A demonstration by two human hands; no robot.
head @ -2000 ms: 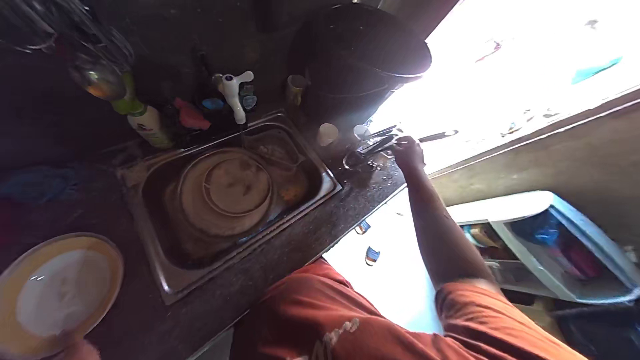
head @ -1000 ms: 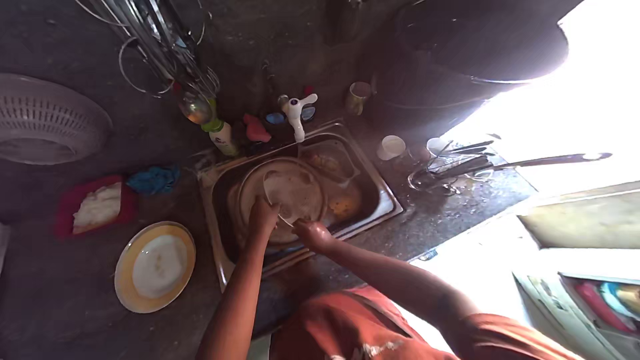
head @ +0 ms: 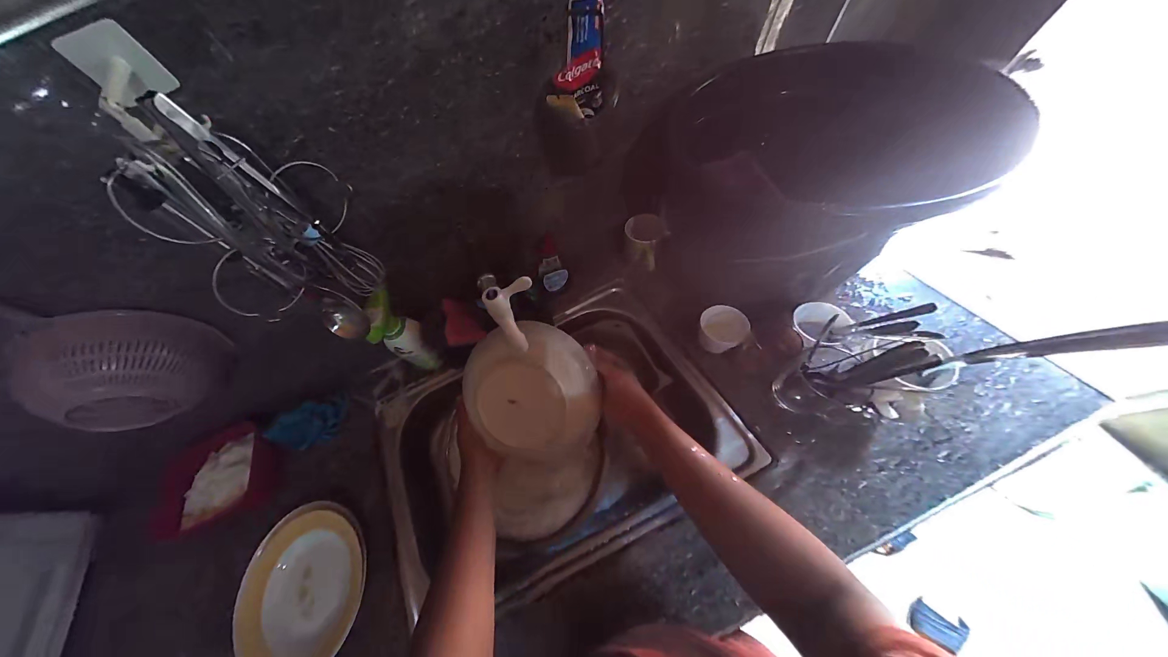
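Observation:
A round pale bowl (head: 529, 392) is held under the white faucet (head: 505, 315), over the metal sink (head: 750, 453). At its left side my left hand (head: 479, 438) grips the rim, and my right hand (head: 616, 383) grips the right side. Beneath it a larger round pale dish (head: 538, 502) lies in the basin. The bowl and the faucet hide parts of the fingers. Whether water runs from the spout cannot be told.
A yellow-rimmed plate (head: 301, 584), a red dish (head: 169, 502), a blue cloth (head: 308, 422) and a plastic strainer (head: 119, 370) are at left. Utensils (head: 246, 219) hang behind. Right are cups (head: 724, 328), wet cutlery (head: 881, 360) and a large dark bucket (head: 757, 246).
My right hand has gone from the cutlery on the right counter to the sink. Both hands, low in the basin a second ago, now hold the bowl up at the faucet. The view has shifted.

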